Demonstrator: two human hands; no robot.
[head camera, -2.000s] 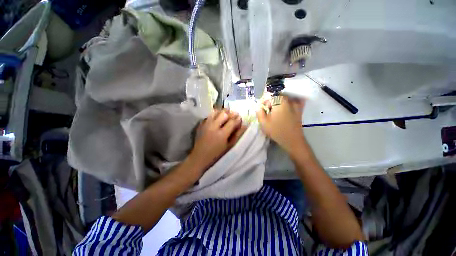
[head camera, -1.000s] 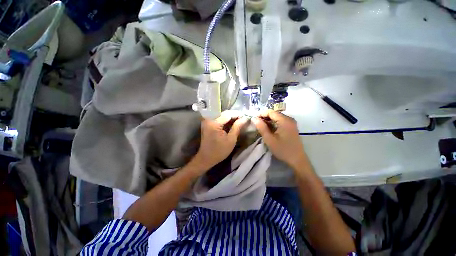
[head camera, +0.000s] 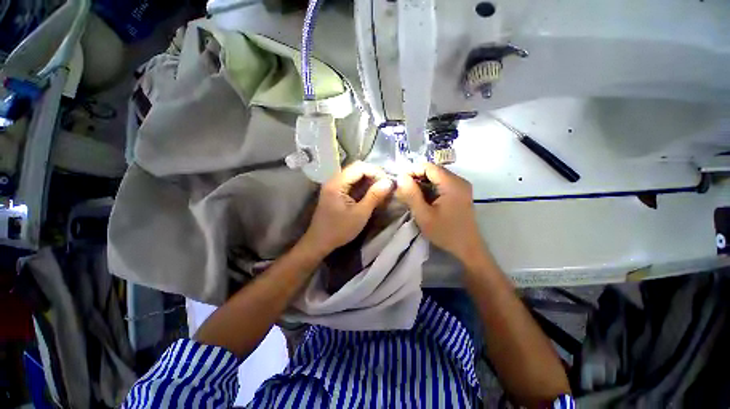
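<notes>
The grey-taupe garment body (head camera: 184, 192) is heaped left of the needle, with a yellow-green inside face (head camera: 268, 68) turned up at its top. A paler lining (head camera: 376, 291) and a dark brown piece (head camera: 342, 268) hang below my hands. My left hand (head camera: 346, 204) and my right hand (head camera: 439, 204) pinch cloth between thumbs and fingers, close together just in front of the needle area (head camera: 398, 140). Bright lamp glare washes out the cloth edge at the fingertips and the presser foot.
The white machine head (head camera: 560, 56) spans the upper right. The gooseneck lamp (head camera: 318, 144) stands just left of the needle. A black-handled tool (head camera: 551, 157) lies on the bed at right. The tension dial (head camera: 483, 76) sits on the head. Dark striped cloth (head camera: 664, 343) is at lower right.
My right hand has turned inward and my left hand has moved up beside it, both at the needle. The dark brown piece now shows below them. The view has shifted slightly.
</notes>
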